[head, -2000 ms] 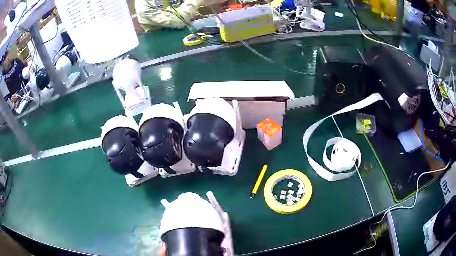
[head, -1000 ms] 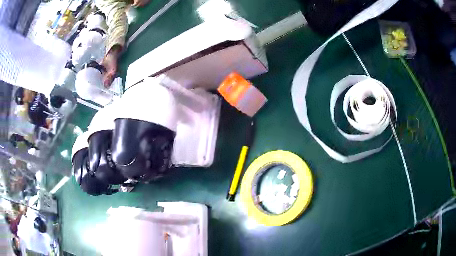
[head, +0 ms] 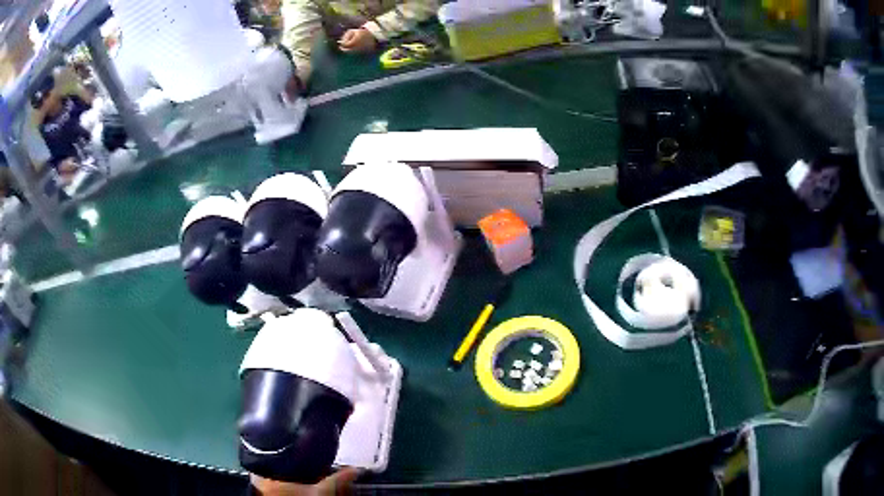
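A white dome camera with a glossy black ball (head: pixel 296 412) is at the front edge of the bench, its flat white bracket (head: pixel 373 417) on its right. What looks like my left hand (head: pixel 302 483) shows at the bottom edge, gripping the ball from below; most of it is cut off. My right hand cannot be made out. Three similar cameras stand close together behind: the left (head: pixel 213 257), middle (head: pixel 279 242) and right (head: pixel 363 237).
Yellow tape roll (head: pixel 528 362) with white bits inside, yellow stick (head: pixel 472 336), orange-and-white box (head: pixel 506 239), white carton (head: pixel 485 191), label roll (head: pixel 664 291) and small tray (head: pixel 721 230) lie behind and right. Another person's hand (head: pixel 358 40) is across the bench.
My view turned and swung back. The front camera is now tilted, with its bracket showing on the right. The other person's hand has moved away from the far white camera.
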